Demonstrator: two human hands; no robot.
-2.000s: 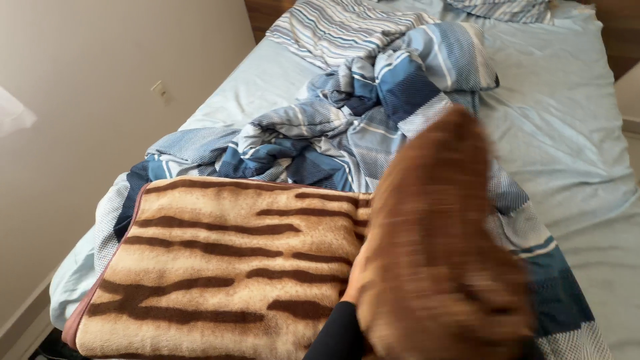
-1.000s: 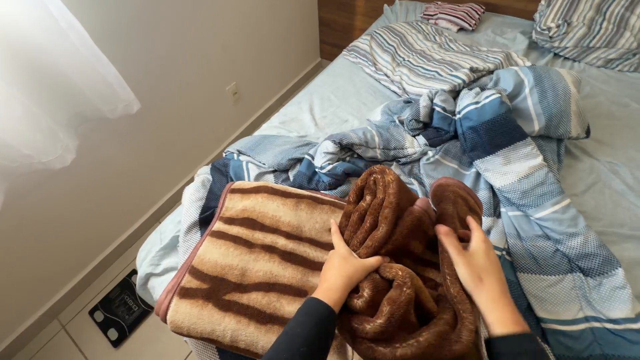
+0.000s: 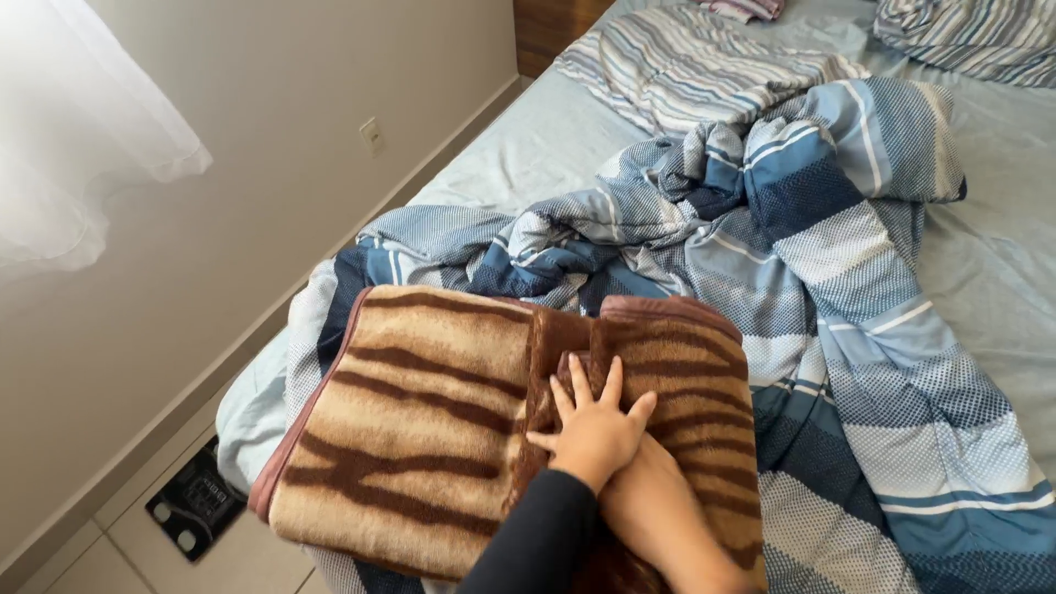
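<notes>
A brown and tan striped plush blanket point(image 3: 412, 421) lies folded on the near end of the bed, its left part lighter and its right part darker brown. Between the two parts runs a plain brown fold. My left hand point(image 3: 596, 429), in a black sleeve, rests palm down on this middle fold with its fingers spread. From the lower right comes my right hand point(image 3: 648, 487), crossed beneath the left one; its fingers are hidden under the left hand and wrist.
A rumpled blue and white plaid comforter point(image 3: 874, 313) lies behind and to the right of the blanket. Farther back are a striped cloth point(image 3: 693, 66) and a striped pillow point(image 3: 973, 37). A wall outlet point(image 3: 372, 137), white curtain point(image 3: 91, 140) and black floor scale point(image 3: 196, 499) are left.
One second ago both hands were on a bunched brown part of the blanket; now that part lies flatter, with striped fabric showing at right, and my hands have come together and crossed.
</notes>
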